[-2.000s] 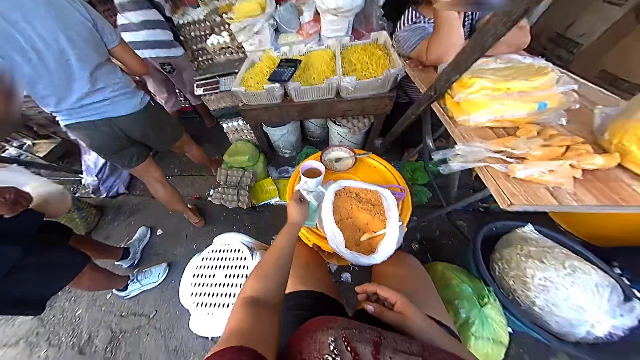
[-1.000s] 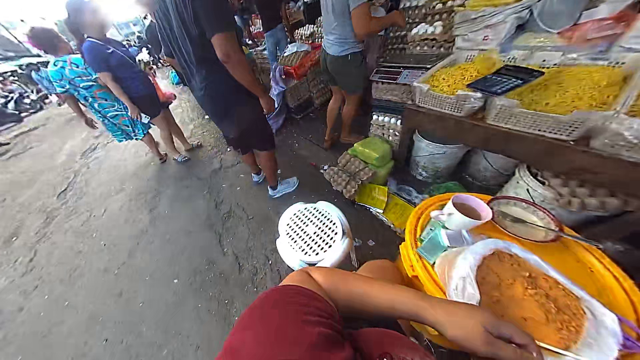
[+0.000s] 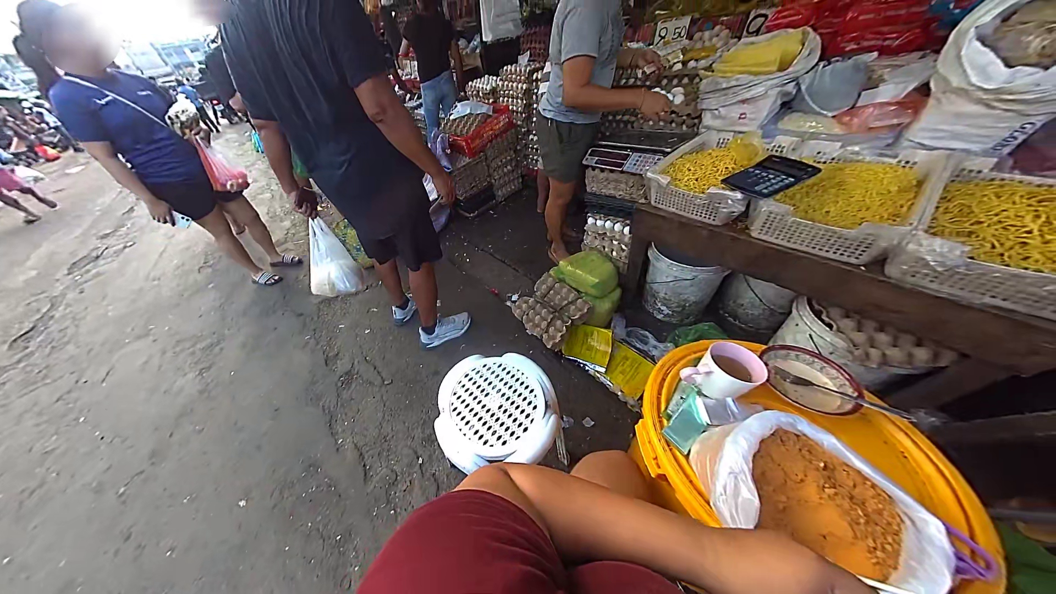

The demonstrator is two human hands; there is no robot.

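Note:
My left forearm reaches from the maroon sleeve to the bottom right, where the frame edge cuts off my left hand by a white handle. My right hand is out of view. Beside the forearm, an open white plastic bag of orange-brown crumbly powder rests on a round yellow plastic lid or tub. A pink-and-white mug of brown drink stands near the lid's far rim, next to a rimmed bowl with a metal spoon across it. Small greenish packets lie before the mug.
A white plastic stool stands left of the lid. Beyond are egg trays, buckets and a wooden table bearing baskets of yellow noodles and a calculator. Several people stand on the pavement, one holding a white bag.
Two seconds ago my left hand was at the mug; the mug now stands released on the yellow lid. My left arm has moved toward the powder's near side. The view has swung left.

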